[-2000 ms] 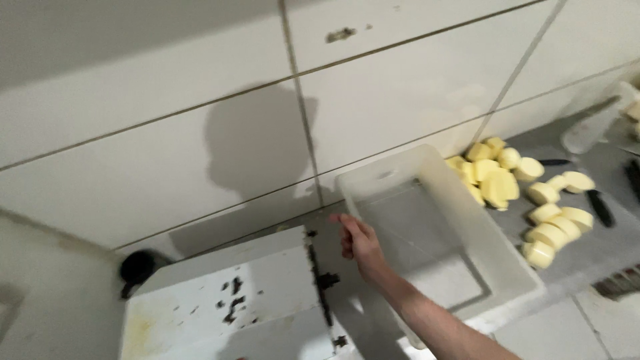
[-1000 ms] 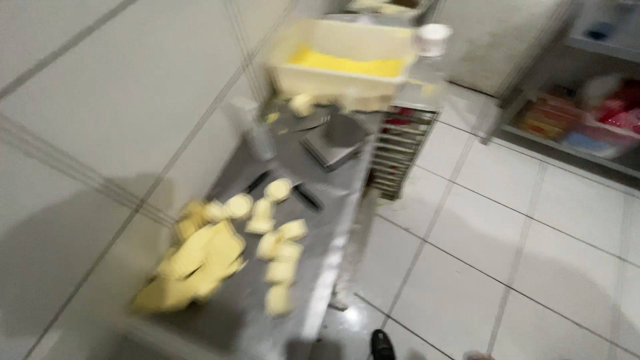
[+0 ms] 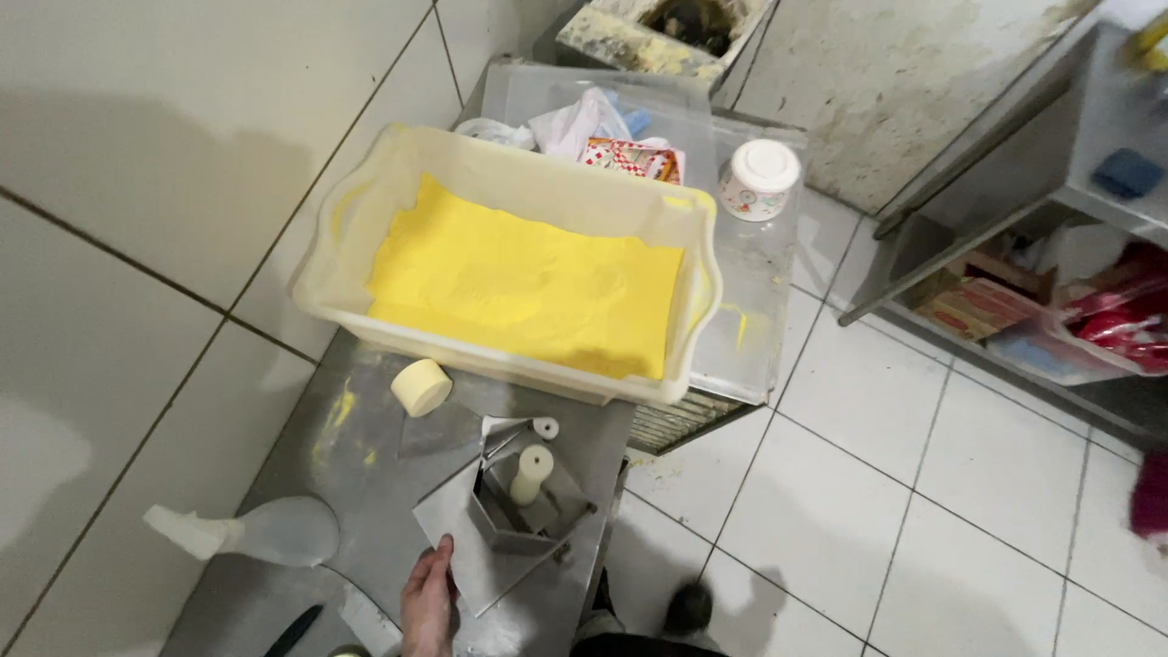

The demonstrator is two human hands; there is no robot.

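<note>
My left hand [image 3: 429, 598] reaches up from the bottom and grips the near left edge of a metal device [image 3: 461, 534], with the thumb at its flat plate. The device has a boxy metal frame and a pale round knob [image 3: 532, 474], and lies on the steel counter. My right hand is not in view. Above the device, a short pale yellow cylinder [image 3: 422, 388] lies on its side. Left of my hand lie a clear spray bottle [image 3: 287, 532], a wide blade [image 3: 365, 620] and a black handle [image 3: 295, 631]. Beyond is a white plastic tub [image 3: 511, 365] with a yellow sheet-like layer [image 3: 529, 283] inside.
Behind the tub are plastic bags [image 3: 579, 123] and a lidded paper cup [image 3: 762, 178]. A tiled wall [image 3: 137, 228] borders the counter [image 3: 365, 456] at left. A metal shelf [image 3: 995, 205] with boxes and red packaging stands at right, across the tiled floor [image 3: 867, 438].
The view has swung right along the counter, away from the empty tub and the cut yellow pieces. My left hand is now at the metal device; no hand showed one second ago.
</note>
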